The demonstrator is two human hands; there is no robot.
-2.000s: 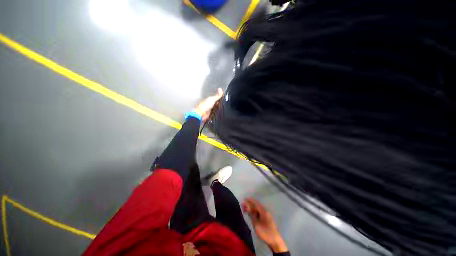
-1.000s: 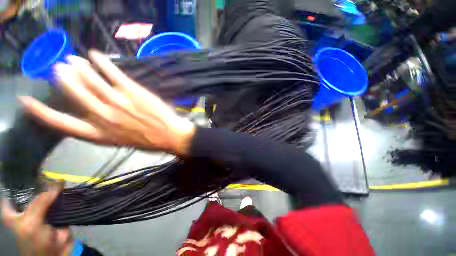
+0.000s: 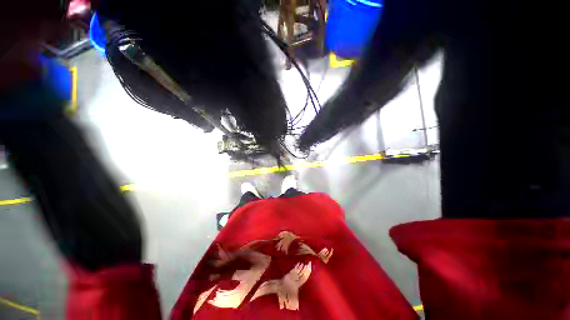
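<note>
A thick black cable bundle (image 3: 212,56) hangs from the top edge in front of me. A few single cables curve loose at its right side. A second dark hank (image 3: 356,103) slants down towards it from the upper right. A tan pole (image 3: 159,75) slants along the bundle's left part. My left hand (image 3: 31,53) is a dark, blurred shape at the upper left edge, above a bluish wristband; its fingers and any hold cannot be made out. My right arm rises along the right side, and my right hand is out of the picture.
A blue bucket (image 3: 353,28) stands at the top, right of brown stool-like legs (image 3: 303,28). Part of another blue container (image 3: 97,32) shows at the upper left. A yellow line (image 3: 350,160) crosses the grey floor before my shoes. A metal base bar (image 3: 409,153) lies at the right.
Both hands were visible at the cable bundle one second ago. Now both arms reach upward and apart, the right hand has left the picture, and the bundle hangs further up, clear of my torso.
</note>
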